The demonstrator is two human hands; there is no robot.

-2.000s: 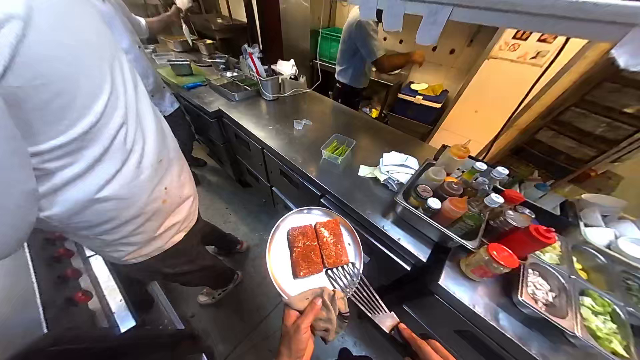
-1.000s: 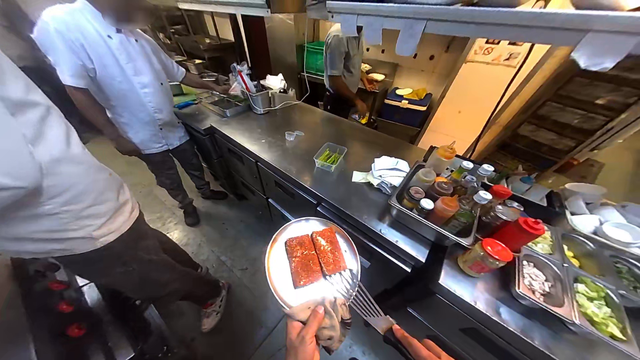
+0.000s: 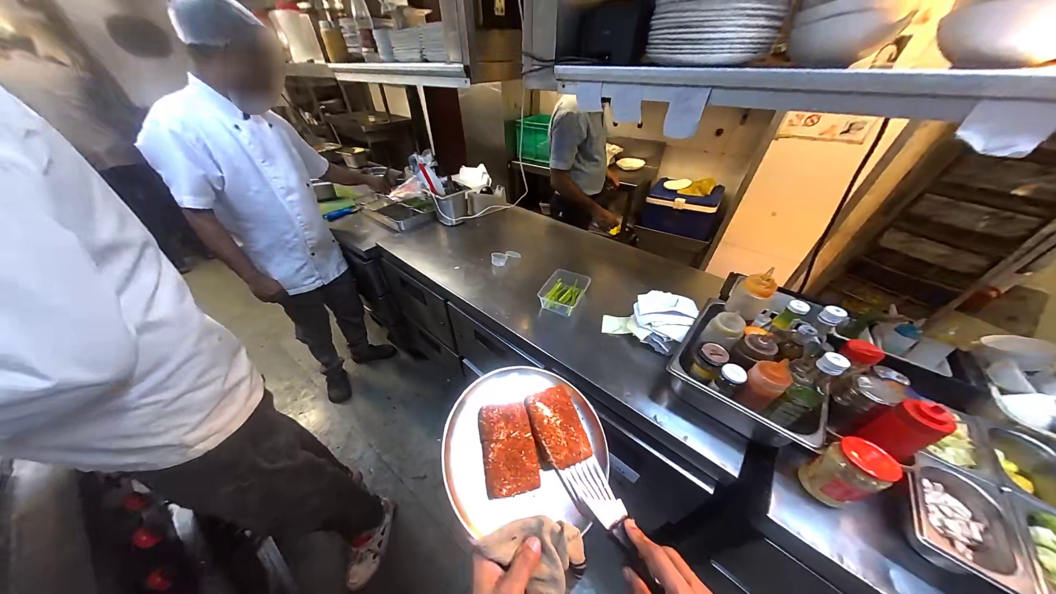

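A round metal plate (image 3: 462, 437) bears two seasoned, reddish fillets: one fillet (image 3: 509, 450) on the left and another fillet (image 3: 558, 426) on the right. My left hand (image 3: 509, 569) grips the plate's near rim through a folded beige cloth (image 3: 536, 549). In my right hand (image 3: 660, 565) is a slotted metal spatula (image 3: 592, 493) with a dark handle. Its slotted blade lies over the plate's right side, at the near end of the right fillet; whether its tip is under the fillet I cannot tell.
Beyond the plate runs a steel counter (image 3: 495, 272) with a plastic tub of green vegetables (image 3: 564, 293), folded cloths (image 3: 662, 315) and a tray of bottles (image 3: 747, 421). A jar (image 3: 850, 470) stands nearer. Co-workers stand at left, one (image 3: 124, 330) very close; another is beyond the counter.
The spatula's blade has shifted from the plate's lower right edge to the near end of the right fillet. The near co-worker has moved left in view. The view has turned and lifted.
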